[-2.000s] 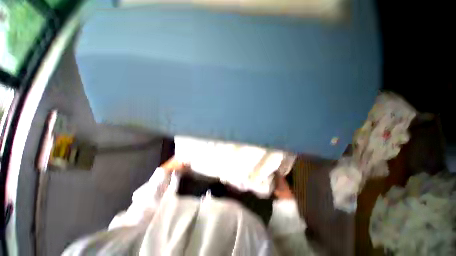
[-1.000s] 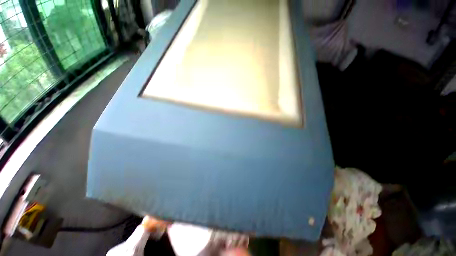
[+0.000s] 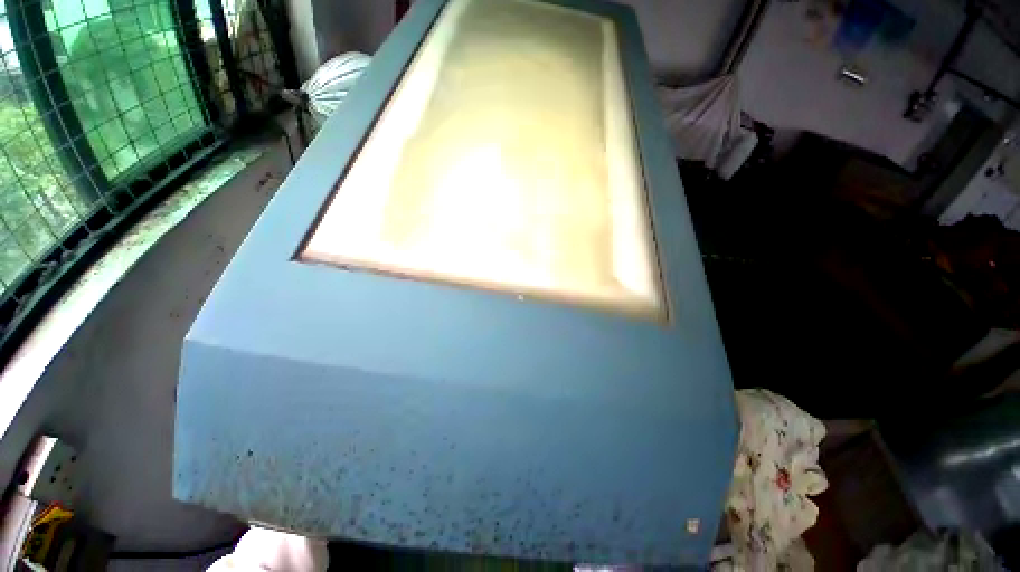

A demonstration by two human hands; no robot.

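The blue cabinet (image 3: pixel 447 436) fills the middle, its lower front edge speckled with dark marks. The glowing pale viewing window (image 3: pixel 503 168) is set in its top. A white sleeve (image 3: pixel 268 550) shows below the cabinet's lower left corner at the bottom edge. My left hand is not visible beyond it. My right hand does not show. A small strip of something white shows at the bottom edge, right of centre. A floral garment (image 3: pixel 777 480) with red flowers hangs at the cabinet's right side.
A second crumpled garment heap (image 3: pixel 934 553) shows at the lower right, by the brown carton (image 3: pixel 839 503). A wall socket box (image 3: pixel 50 475) with a yellow label and dark cable is at the lower left. A mesh-covered window (image 3: pixel 101 123) is at the upper left. White cloth bundles are behind the cabinet.
The view has tilted up from the cabinet's lower edge to its top. Both hands and the white cloth between them, seen earlier below the edge, have left view.
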